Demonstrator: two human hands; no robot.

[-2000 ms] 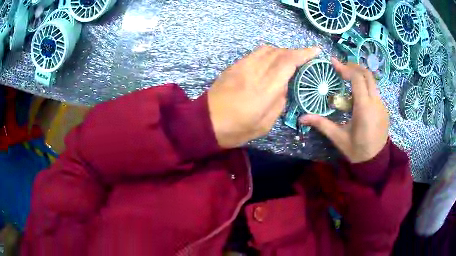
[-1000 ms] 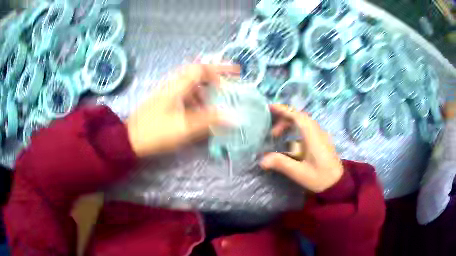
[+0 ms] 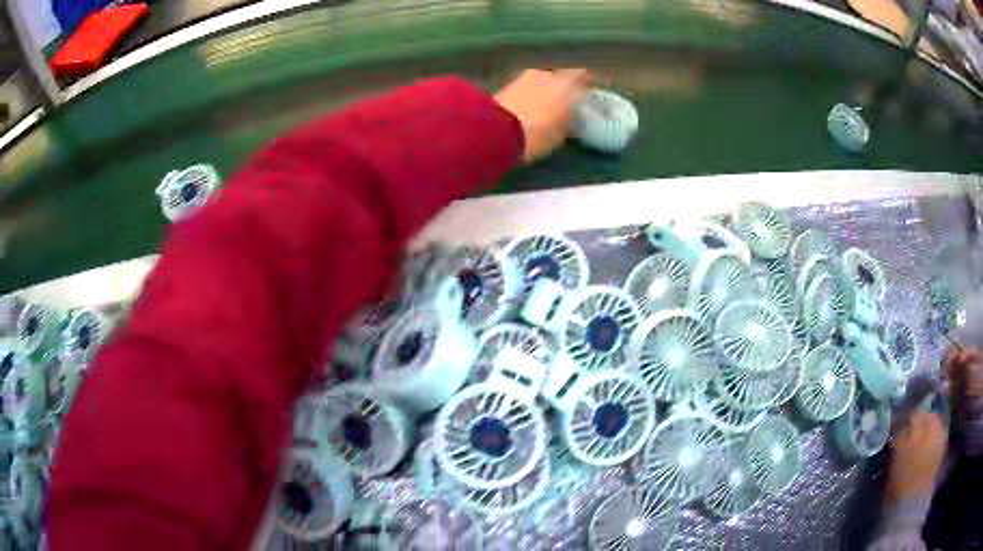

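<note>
My left hand [image 3: 544,111] reaches out over the green surface at the top centre, its red sleeve crossing the left half of the view. Its blurred fingers are at the upper left edge of a mint-green fan unit [image 3: 607,121], whose pale spoked face shows. The fingertips are partly hidden, but hand and fan appear to be in contact. My right hand is not in view.
Mint-green fan units with dark blue centres [image 3: 610,419] and spoked grilles [image 3: 753,335] crowd the silver bench [image 3: 803,484]. Single fans lie on the green surface [image 3: 722,124] at left and right. Another person's hands [image 3: 916,447] are at the right edge.
The view has shifted to the green surface beyond the bench. My left hand has moved forward from the bench to the fan there. My right hand has left the picture.
</note>
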